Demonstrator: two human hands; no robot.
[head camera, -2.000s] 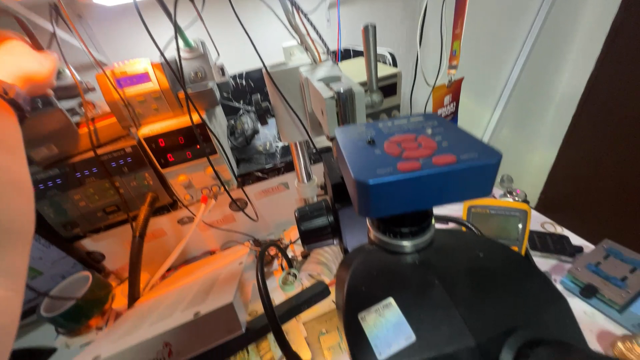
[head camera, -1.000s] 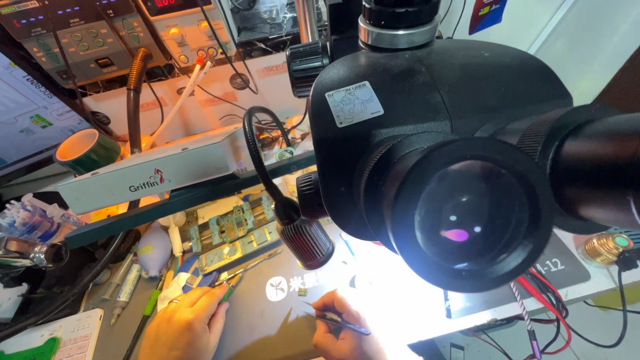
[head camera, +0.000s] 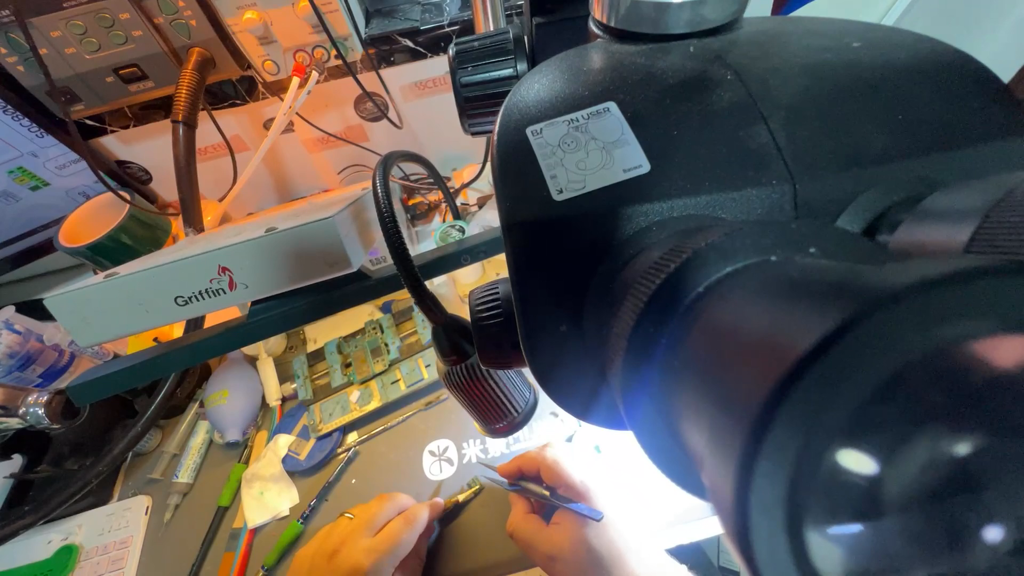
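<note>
At the lower middle, my left hand, with a ring on one finger, grips a slim metallic tool or strip whose far end bears a small part; I cannot tell exactly what it is. Facing it, my right hand holds metal tweezers, their tips pointing left close to that small part. Both hands are low over the grey work mat. Above and right of them looms the black stereo microscope, its large eyepiece nearest the camera. A gooseneck lamp hangs just above my hands.
Left of my hands lie green-handled tools, a crumpled white wipe, a rubber air blower and a syringe. Circuit-board holders stand behind. A long white box rests on a shelf, beside green tape.
The view has come closer to the microscope and hands. Two seconds ago an arm was raised at the left; now both hands are low at the mat, as one second ago.
</note>
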